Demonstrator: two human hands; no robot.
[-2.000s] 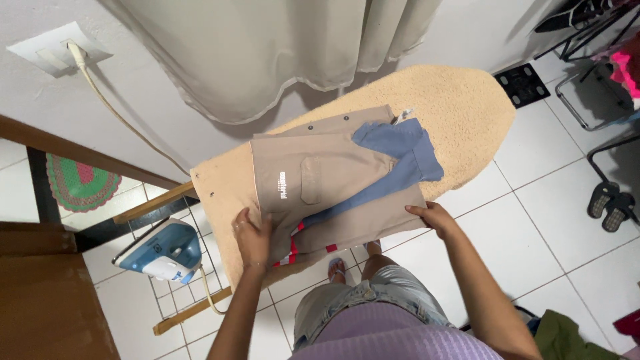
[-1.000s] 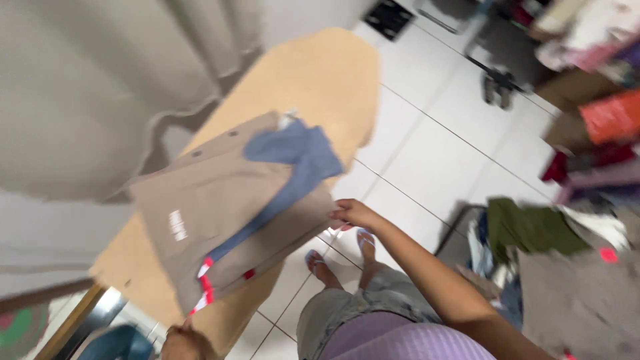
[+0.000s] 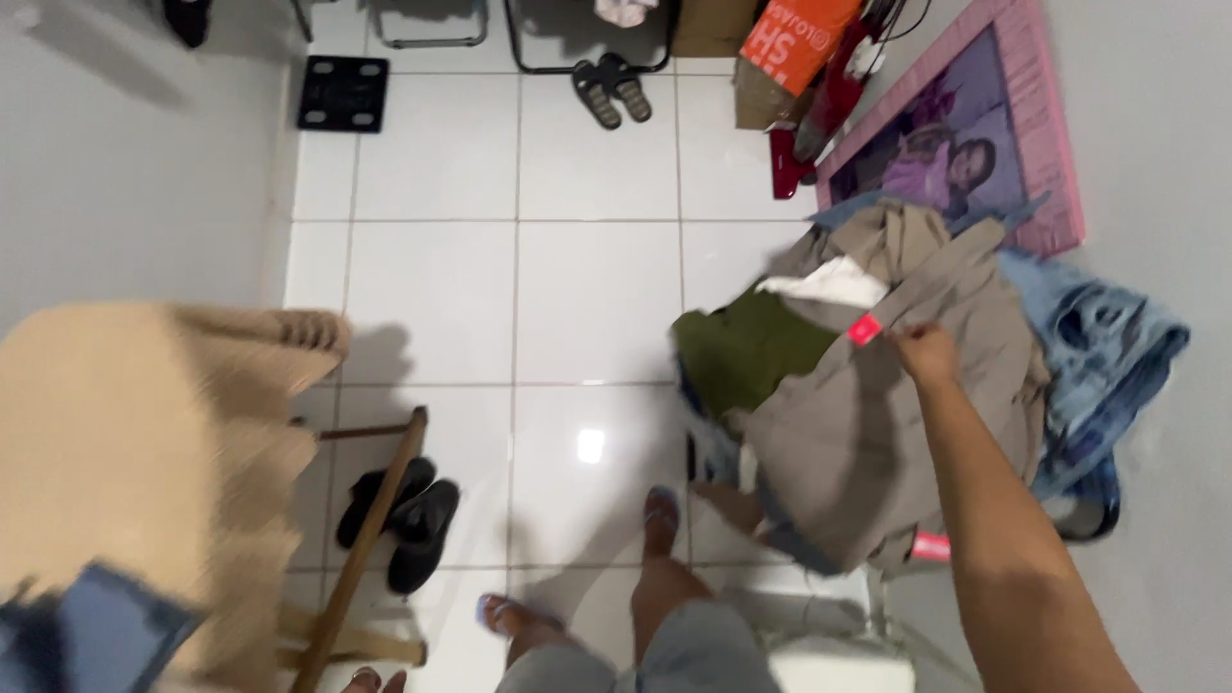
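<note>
My right hand pinches a taupe garment beside a small red tag; the garment lies on top of a heaped pile of clothes. Of my left hand only the fingertips show, at the bottom edge near the ironing board's wooden legs; whether it holds anything is hidden. The ironing board, under a tan cloth cover, is at the left, with a blurred blue garment at its lower corner. Dark green cloth, a white piece and blue denim also lie in the pile.
Black shoes stand on the tiled floor by the board's wooden leg. A black bathroom scale and dark sandals lie farther off. A pink-framed picture leans behind the pile, near an orange bag.
The view has swung right, from the ironing board to the clothes pile. My right hand has left the garment on the board and now grips a taupe one on the pile.
</note>
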